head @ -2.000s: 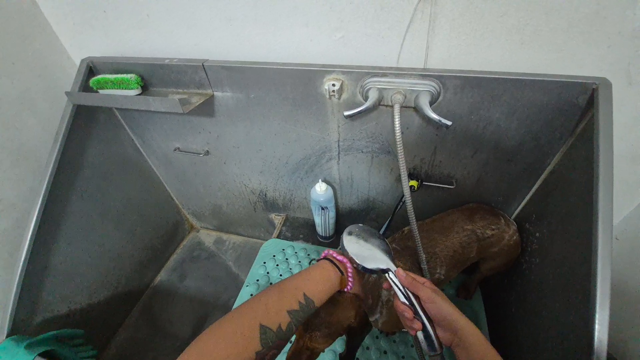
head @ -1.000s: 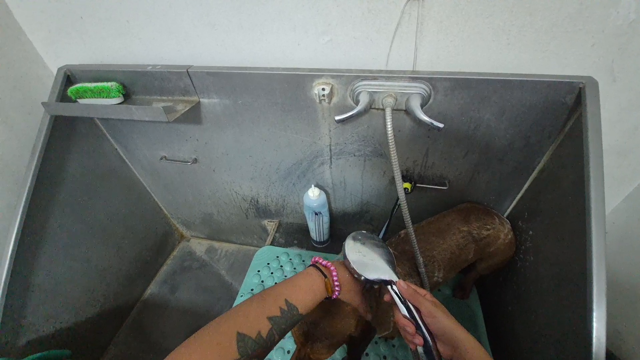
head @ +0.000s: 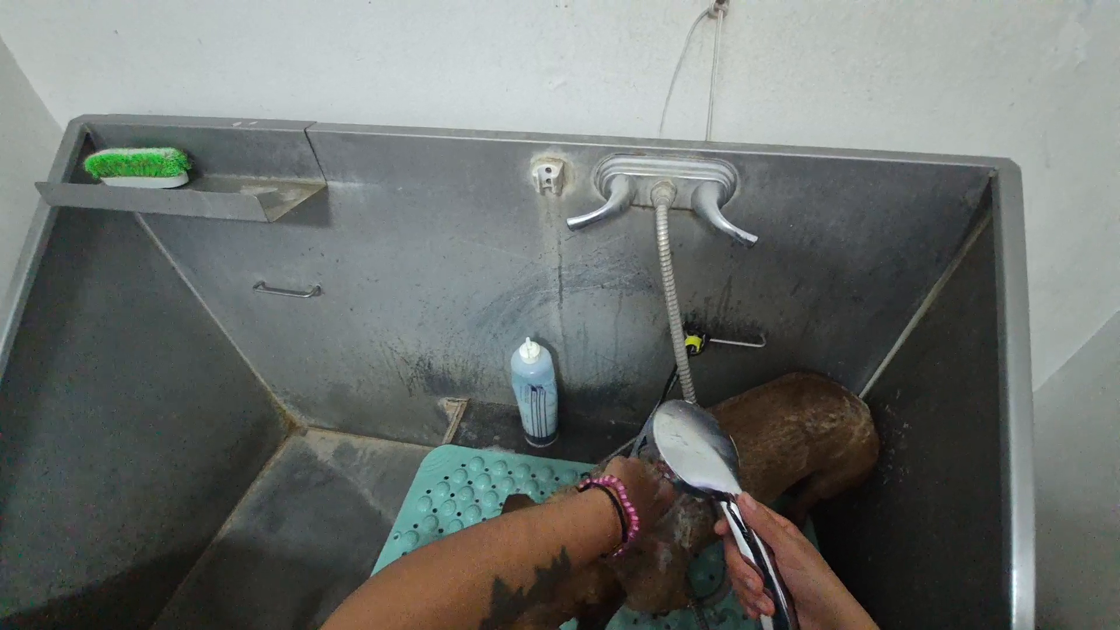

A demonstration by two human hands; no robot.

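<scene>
A wet brown dog [head: 792,437] stands in a stainless-steel tub on a green rubber bath mat [head: 472,490]. My right hand [head: 770,551] is closed around the handle of a chrome shower head [head: 700,451], whose smooth back faces up over the dog. My left hand [head: 643,490], with pink beads and a dark band at the wrist, lies on the dog's wet coat beside the shower head; its fingers are partly hidden. Water flow is hard to make out. The metal hose [head: 669,297] hangs from the wall mixer down behind the shower head.
A pale blue bottle [head: 535,398] stands against the back wall, behind the mat. Two-handled mixer [head: 665,182] is above. A green-bristled brush [head: 137,166] lies on the metal shelf [head: 157,200] at upper left. A dark tether with a yellow part [head: 693,344] hangs at a wall bar [head: 739,342].
My left hand stays at the dog beside the shower head, which my right hand still holds. The dog's head end has shifted. A green glove-like thing at lower left has left the view.
</scene>
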